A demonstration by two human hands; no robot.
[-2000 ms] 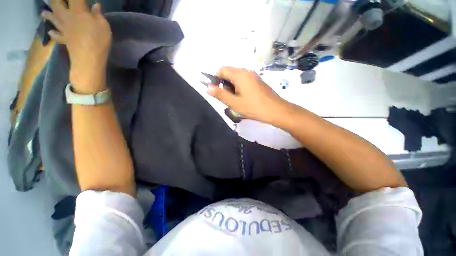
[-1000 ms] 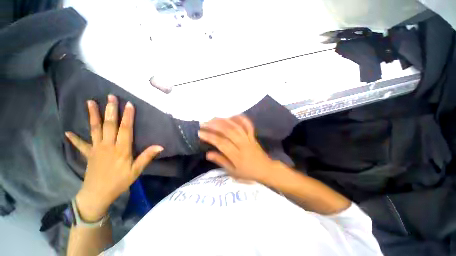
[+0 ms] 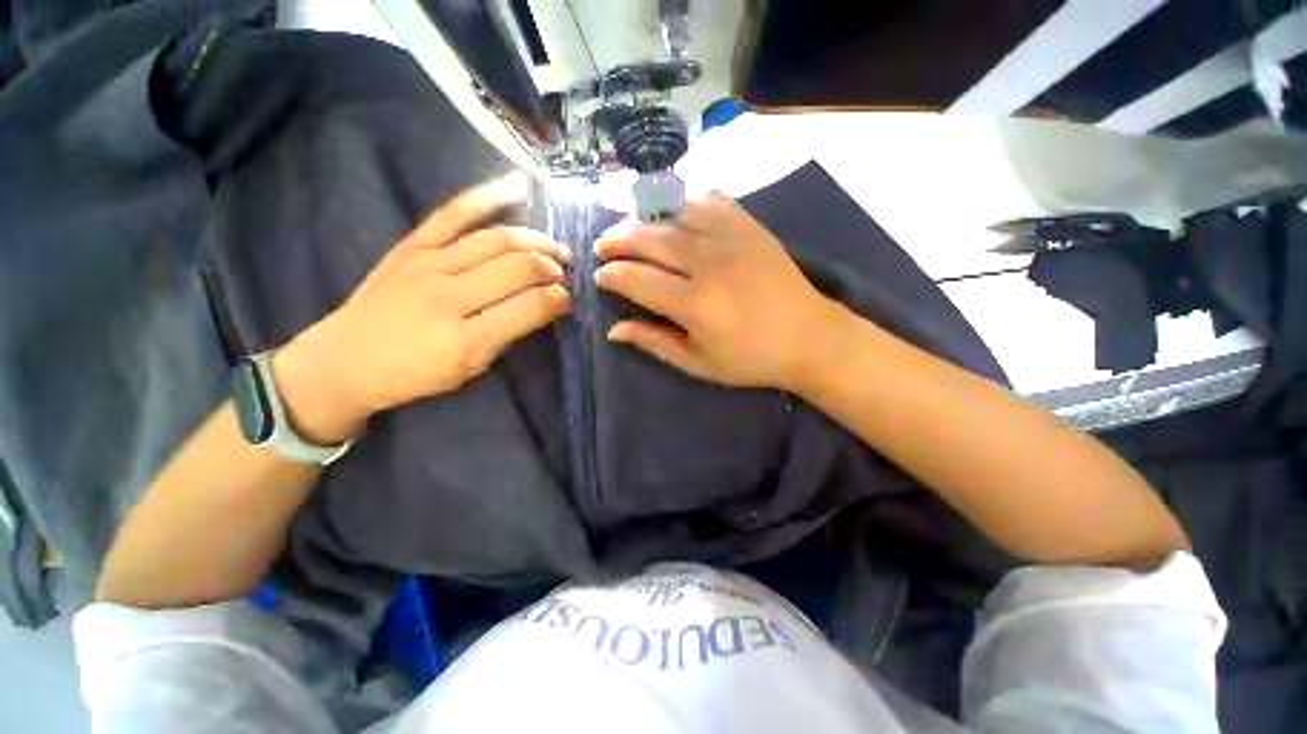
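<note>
The dark grey garment (image 3: 473, 445) lies across the machine bed and hangs over the front edge. A narrow seam area (image 3: 585, 387) runs up it to the lit needle area (image 3: 573, 179) of the sewing machine (image 3: 495, 72). My left hand (image 3: 444, 308) lies on the cloth just left of the seam, fingertips at it. My right hand (image 3: 717, 294) lies just right of the seam, fingertips also at it, below the round dark guide part (image 3: 648, 139). Whether the fingers pinch the cloth is hard to see.
Small black pieces (image 3: 1111, 294) lie on the white table (image 3: 932, 187) at right, with a pair of dark snips (image 3: 1035, 232) beside them. Measuring tape (image 3: 1168, 390) runs along the table's front edge. A blue crate (image 3: 412, 631) is below. Dark garments (image 3: 1218, 516) hang at right.
The cloth has moved from the front of the table to under the machine head. Both hands have moved up and now sit either side of the seam near the needle.
</note>
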